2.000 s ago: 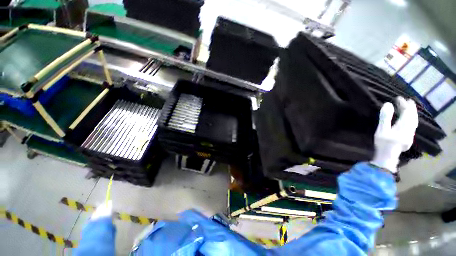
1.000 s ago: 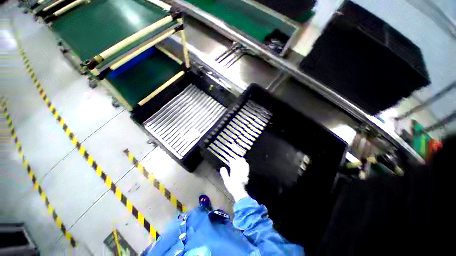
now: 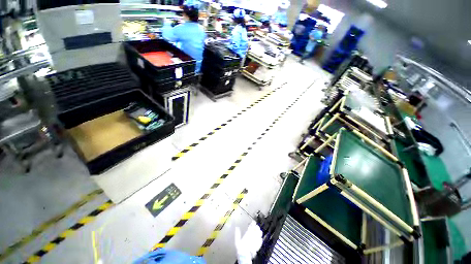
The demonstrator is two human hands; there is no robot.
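Observation:
My right hand [image 3: 249, 242], in a white glove, is low in the picture beside a black slotted tray [image 3: 302, 246] with pale parallel bars. A thumb or finger stands apart and I see nothing in the hand; whether it touches the tray's edge is unclear. The tray is cut off by the bottom edge. A thin yellow stick [image 3: 95, 246] rises from the bottom edge at lower left. My left hand cannot be made out there. Part of my blue smock [image 3: 168, 257] shows at the bottom.
A black bin [image 3: 131, 150] with a brown base and a yellow item inside stands at left, on a low white cart [image 3: 121, 180]. Black totes [image 3: 160, 77] stand behind. Green-topped racks [image 3: 369, 162] are at right. People in blue [image 3: 190, 36] are at the back. Striped floor lanes run between.
The view has swung left, from the trays and conveyor to the aisle, bin and people. My right hand has moved from the near tray to beside the slotted tray farther left.

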